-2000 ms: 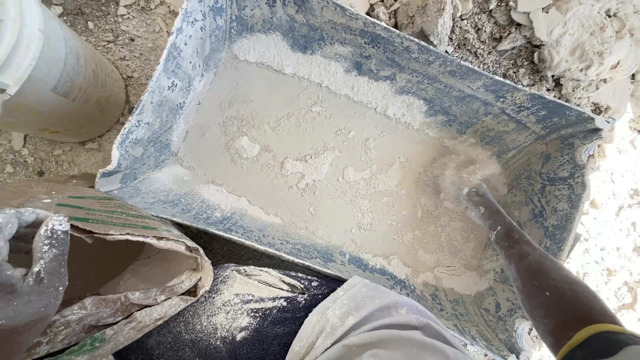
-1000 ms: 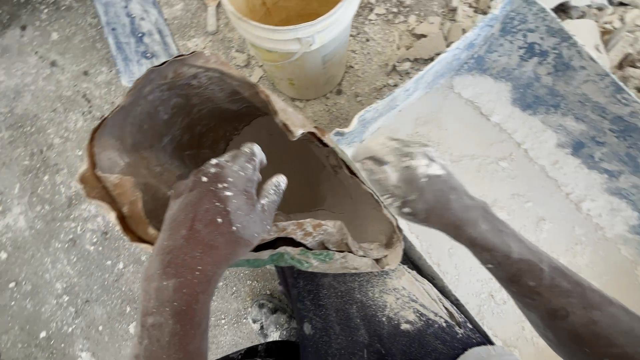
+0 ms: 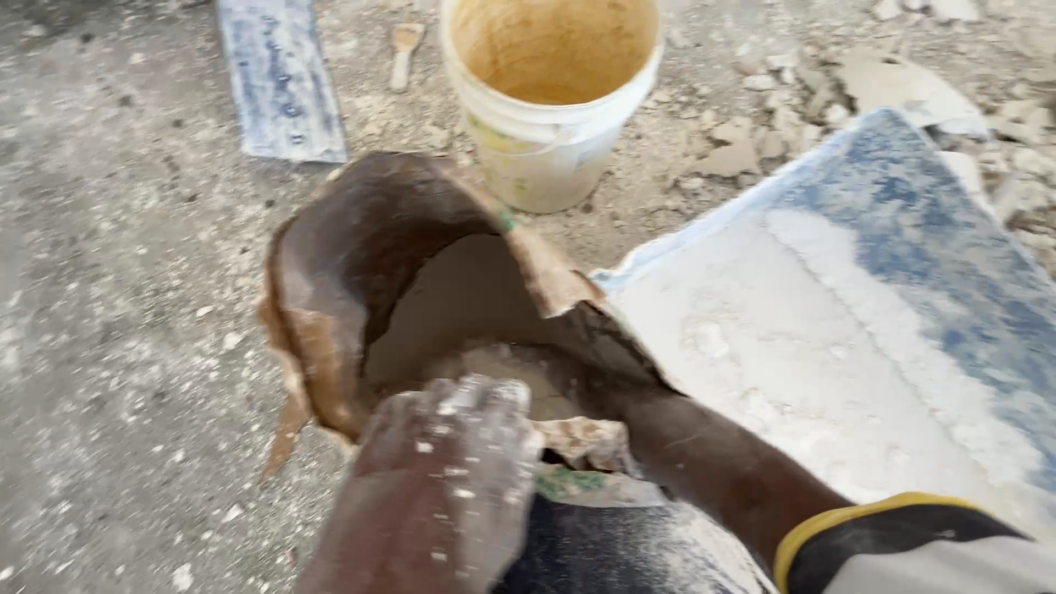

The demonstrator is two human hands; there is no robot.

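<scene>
An opened paper bag (image 3: 322, 330) stands upright against my leg, its brown mouth wide and pale powder (image 3: 462, 289) inside. My left hand (image 3: 462, 437), caked with white specks, is at the near rim of the bag, its fingers bent over the crumpled paper edge. My right hand (image 3: 520, 371) reaches down into the bag at the powder; it is dim and blurred, so its fingers cannot be made out. To the right lies a blue mixing trough (image 3: 932, 206) coated with white residue, holding a spread of pale, wet-looking material (image 3: 792, 355).
Behind the bag stands a white plastic bucket (image 3: 536, 157) with a yellowish inside. A putty knife or brush (image 3: 403, 56) lies left of it, near a blue, white-smeared board (image 3: 285, 82). Broken plaster pieces (image 3: 899, 87) cover the ground at the upper right.
My right hand was in the trough, then at the bag's right edge, and is now inside the bag. My left hand has moved onto the near rim. The view has swung left.
</scene>
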